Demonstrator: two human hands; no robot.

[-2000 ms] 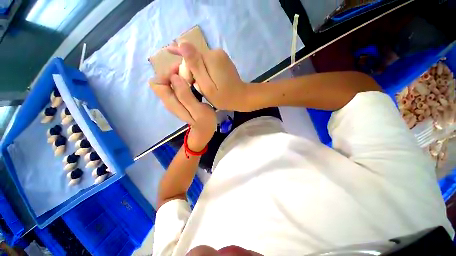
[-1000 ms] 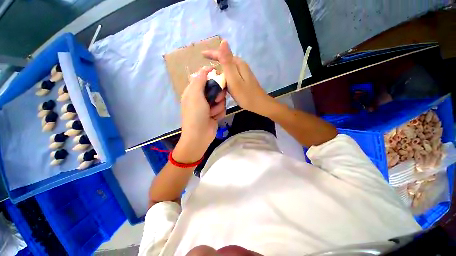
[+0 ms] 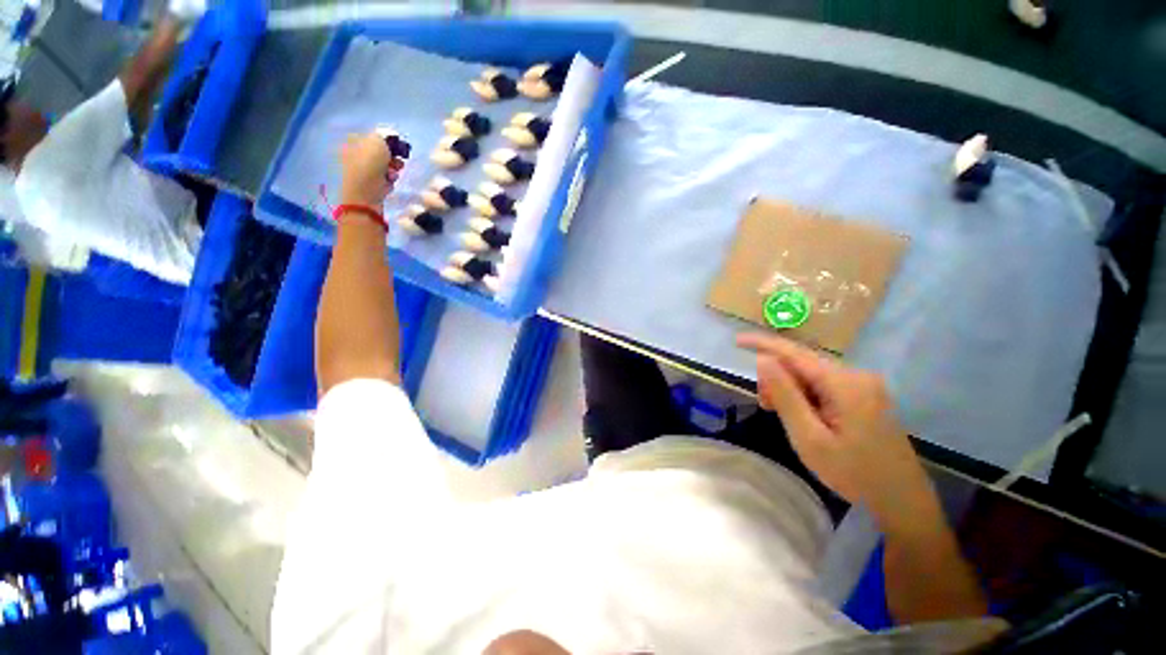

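My left hand (image 3: 368, 173) is over the blue tray (image 3: 279, 192), closed around a joined piece whose black end (image 3: 398, 149) shows at the fingers. Several joined pieces (image 3: 448, 195), pale limbs on black ends, lie in rows on the white tray liner (image 3: 335, 109). My right hand (image 3: 825, 403) is at the bench's front edge with fingers partly bent; I see nothing in it. A cardboard pad (image 3: 742, 275) lies on the white sheet with a green round cap (image 3: 786, 307) and a clear shiny film on it.
Another joined piece (image 3: 973, 169) lies at the sheet's right. Blue bins, one with black parts (image 3: 246, 301), stand below the tray. Another person (image 3: 102, 166) works at the far left. A dark conveyor (image 3: 818, 58) runs behind the bench, with a pale part at its top right.
My hands have parted. My left hand has moved from the cardboard to the tray with the piece; my right hand has drawn back, uncovering the green cap. The view has swung left.
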